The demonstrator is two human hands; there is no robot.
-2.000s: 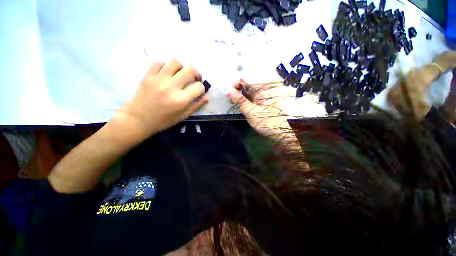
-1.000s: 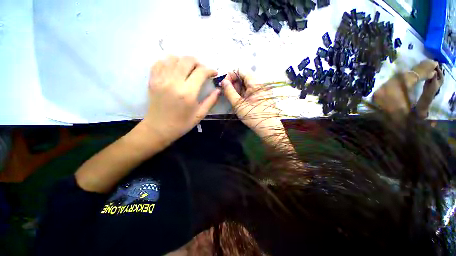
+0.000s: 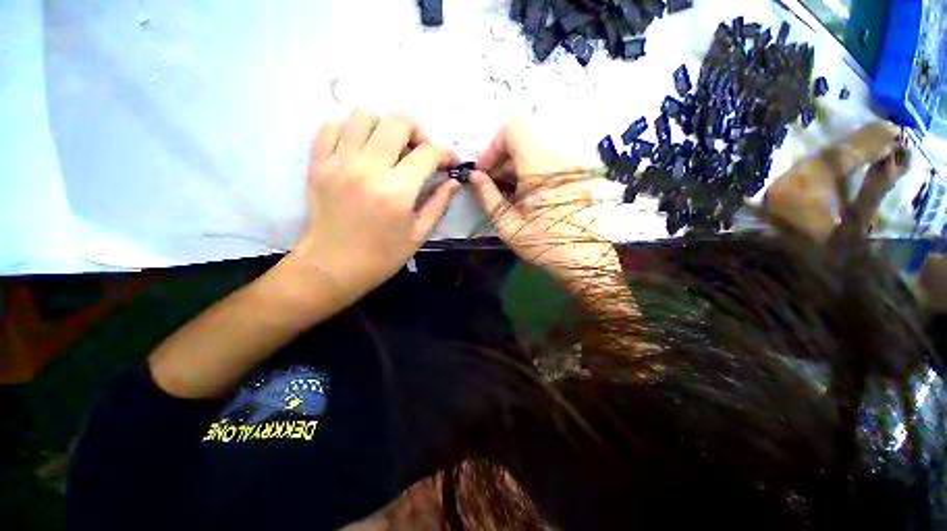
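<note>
A small black moulded part (image 3: 463, 172) is held between the fingertips of both hands, a little above the white table covering (image 3: 228, 124). My left hand (image 3: 376, 192) grips its left end between thumb and forefinger. My right hand (image 3: 530, 197) pinches its right end; strands of hair partly cover this hand and forearm. The fingers hide much of the part. Whether the right fingertips also hold a small tool cannot be told.
An upper pile of black parts (image 3: 587, 23) lies at the far side, with one separate part (image 3: 431, 12) left of it. A wider right-hand pile (image 3: 716, 130) reaches towards another person's hands (image 3: 831, 187). A blue bin (image 3: 901, 62) is at the far right.
The left hand moved right with the black part and the right hand met it. Since one second ago the part has turned in the fingertips and the right fingers have shifted. The whole view has shifted slightly.
</note>
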